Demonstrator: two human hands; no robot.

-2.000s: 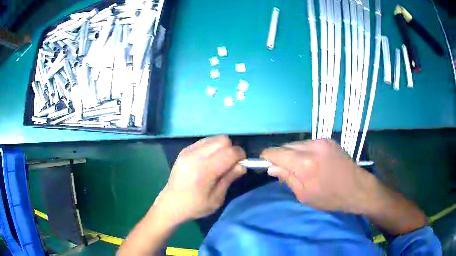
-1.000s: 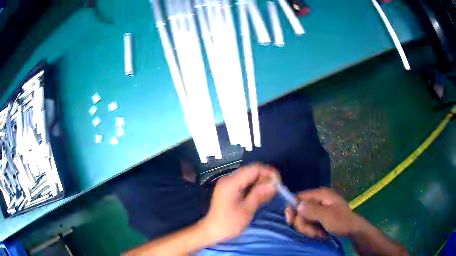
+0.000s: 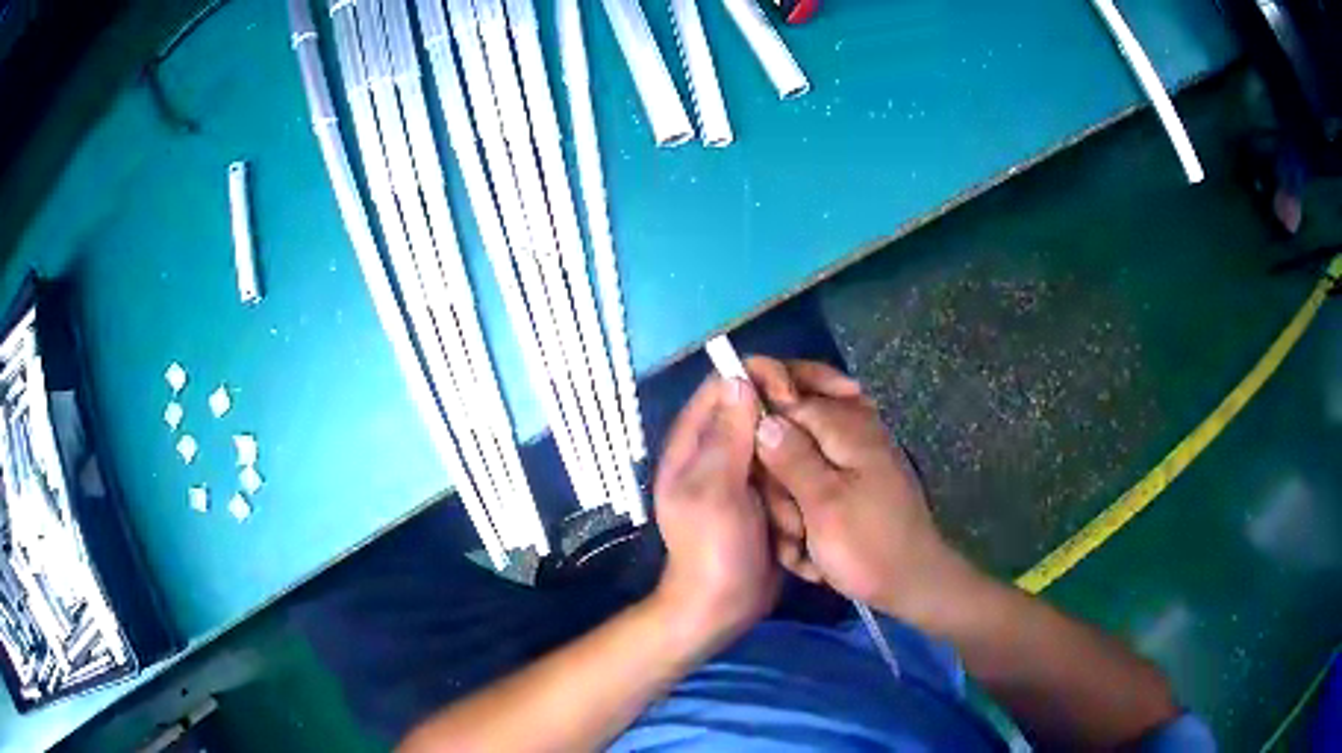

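Note:
A short silvery tube (image 3: pixel 726 358) sticks out above my two hands, over the lap near the bench's front edge. My left hand (image 3: pixel 715 493) is closed around it from the left. My right hand (image 3: pixel 846 493) is pressed against the left one, its fingers at the tube's lower part. The fingers hide most of the tube. A thin pale piece (image 3: pixel 879 641) shows below my right hand; whether it joins the tube is hidden.
Long slim rods (image 3: pixel 515 250) lie side by side past the bench's edge. Several small whitish squares (image 3: pixel 186 447) and a single short tube (image 3: pixel 243 233) lie left. A black tray of short tubes (image 3: pixel 111 515) is far left. Three tubes (image 3: pixel 701 74) lie at the back; a thin strip (image 3: pixel 1155 88) is far right.
The view has turned to the right, so the tray and rods sit further left. My hands have come together, and the tube between them now points up towards the bench.

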